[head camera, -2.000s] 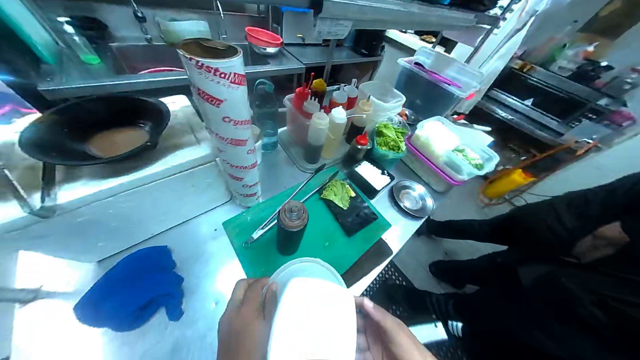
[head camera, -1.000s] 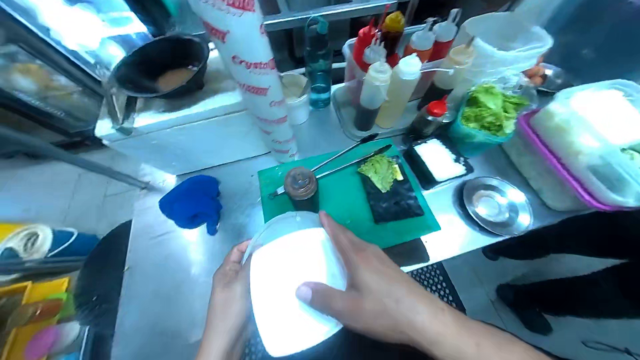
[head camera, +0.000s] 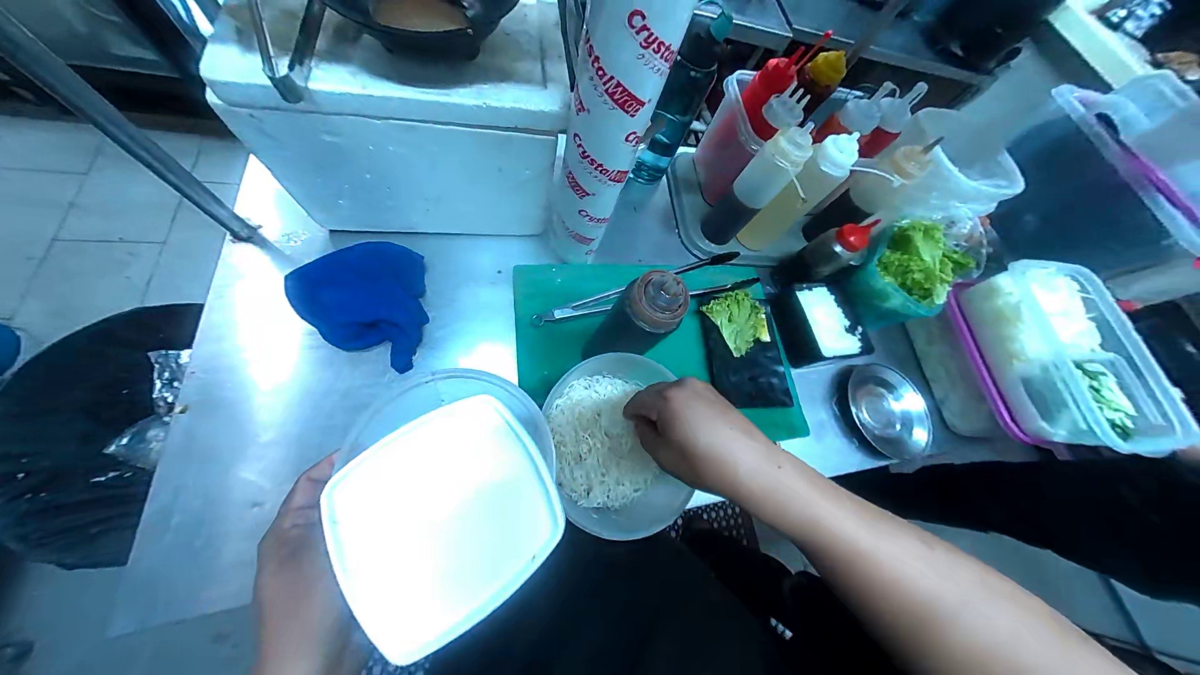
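My left hand holds a clear round plastic lid and a white squarish plastic lid or container, stacked one over the other. My right hand reaches into a round plastic bowl of thin white noodles or shreds, its fingertips at the contents; whether they pinch any is hidden. Behind the bowl a dark sauce bottle stands on a green cutting board, beside metal tongs. A lettuce leaf lies over a black sheet at the board's right.
A blue cloth lies at the left. A plastic-wrap roll stands behind the board. Squeeze bottles fill a tray. At the right are a lettuce container, a small metal bowl and plastic tubs. A person stands at the right edge.
The bowl with white noodles or shreds has come into sight beside the white piece, which my left hand now holds at the left. My right hand has left the white piece for the bowl.
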